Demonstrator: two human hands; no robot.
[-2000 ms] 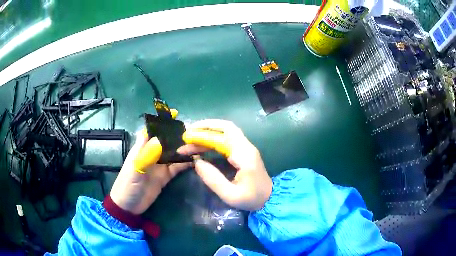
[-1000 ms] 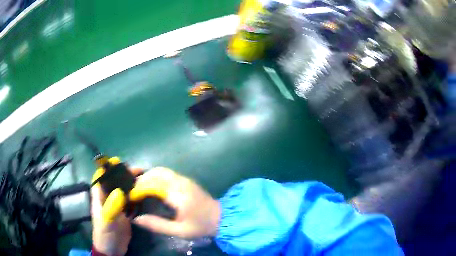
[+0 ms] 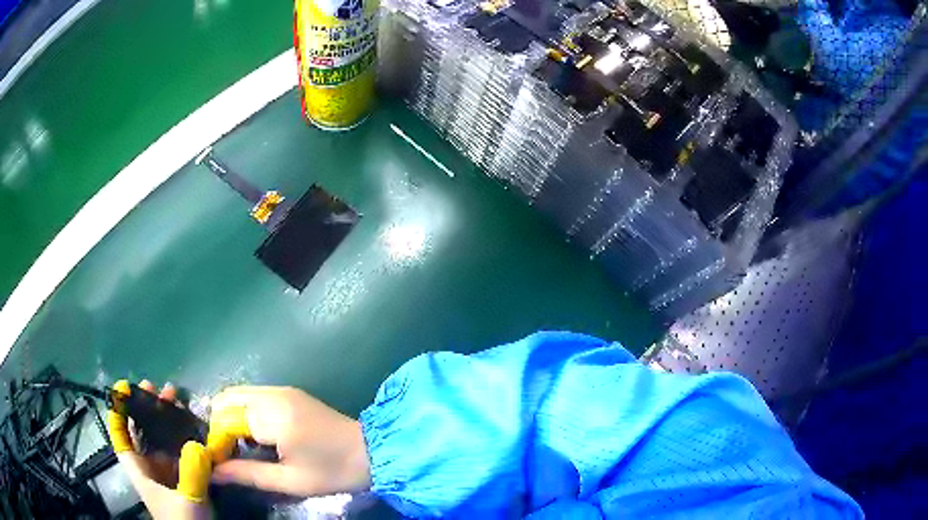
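A dark display module (image 3: 163,421) is held at the lower left between both hands. My left hand (image 3: 153,477) grips it from below and the left side, with yellow cots on thumb and fingers; the hand is partly cut off by the bottom edge. My right hand (image 3: 280,442) has its yellow-cotted fingers at the module's right edge; its fingertips are partly hidden. A second display module (image 3: 307,239) lies flat on the green mat (image 3: 478,274), with its flex cable and orange patch pointing to the upper left.
Black bezel frames (image 3: 46,437) lie in a tangled pile at the lower left. A yellow spray can (image 3: 338,66) stands at the top beside a thin white strip (image 3: 421,150). A tall stack of clear blister trays (image 3: 611,218) holds dark modules. Blue clothing shows at the upper right.
The view has swung right, so the hands, frames and lying module appear farther left. More of the tray stack shows. Both hands still hold the module; its flex cable is no longer clearly seen.
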